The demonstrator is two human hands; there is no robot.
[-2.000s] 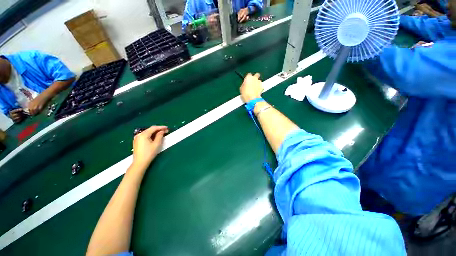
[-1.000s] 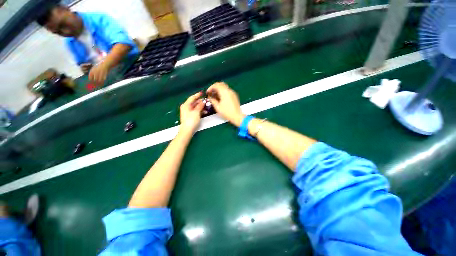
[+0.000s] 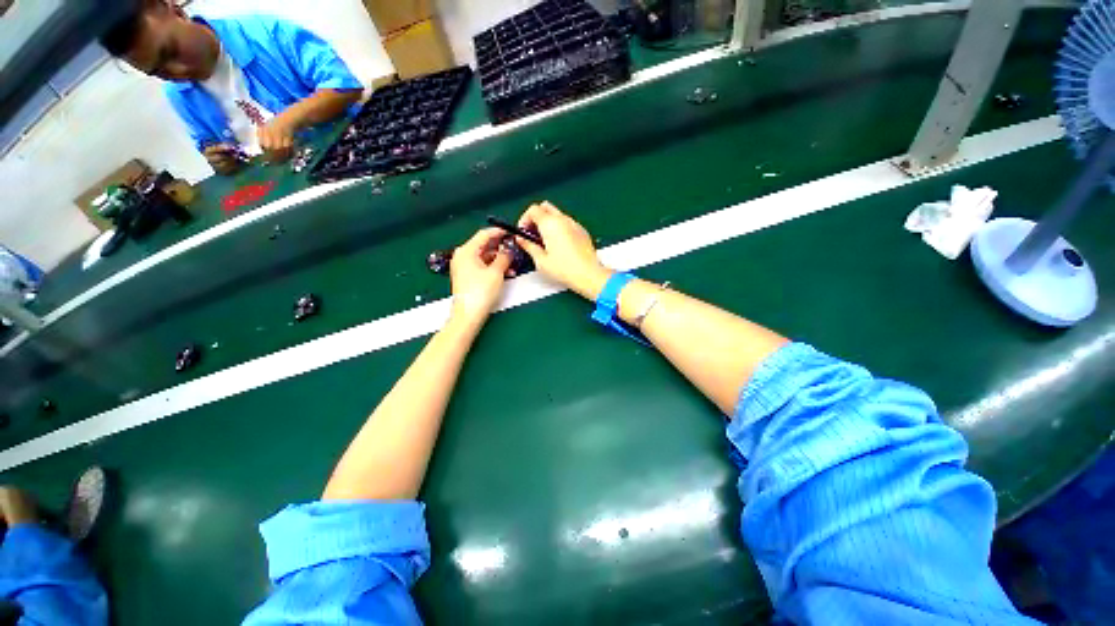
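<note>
A small black unit (image 3: 518,258) with shiny glints is between my two hands, just above the white strip (image 3: 685,240). My left hand (image 3: 479,272) holds it from the left, with fingers bent around it. My right hand (image 3: 563,247) is at its right side and grips a thin dark pen-like tool (image 3: 511,229) that points up to the left. A blue strap (image 3: 611,298) is on my right wrist. Another dark unit (image 3: 438,261) lies on the belt, just left of my left hand. My fingers partly hide the held unit.
More units (image 3: 306,307) lie spaced along the belt to the left. A crumpled white tissue (image 3: 951,221) and a fan base (image 3: 1034,272) are at the right. A slanted metal post (image 3: 961,92) stands beyond them. Black trays (image 3: 550,59) and a person in blue are across the line.
Both hands have come together around a unit; the right hand was farther right two seconds ago. The camera view has swung left. The tool now shows clearly above the unit.
</note>
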